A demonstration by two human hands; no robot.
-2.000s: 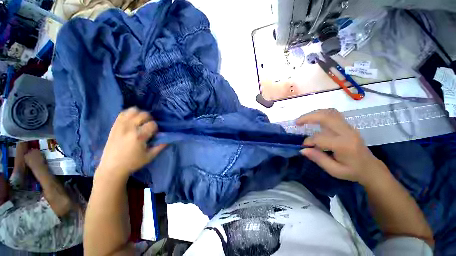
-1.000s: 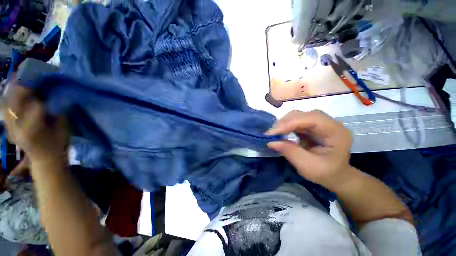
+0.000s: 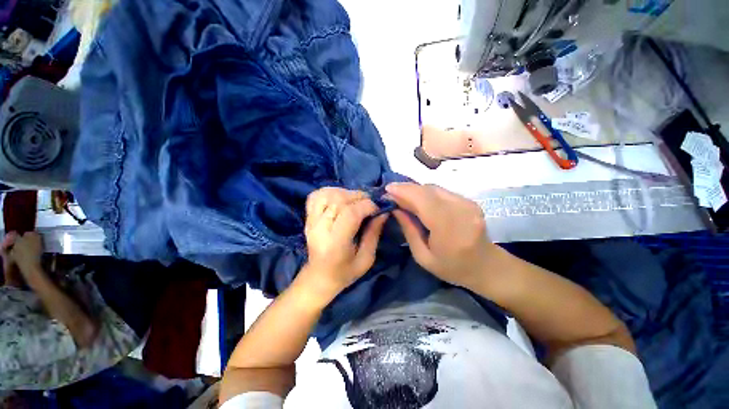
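The blue garment with gathered seams spreads over the left of the white table and hangs over the front edge. My left hand pinches a small folded part of its edge near the table's front. My right hand pinches the same edge beside it, fingertips close to the left ones. The fingers hide most of the held cloth, and no label shows between them.
The sewing machine stands at the upper right. Snips and a white label lie right of the needle. Label slips lie on a dark object at far right. A ruler strip lines the front edge. Another person's arm shows lower left.
My left hand has swung from the far left to the middle and now meets my right hand. My right hand has moved slightly left. The stretched edge is now slack, and the garment lies open at left.
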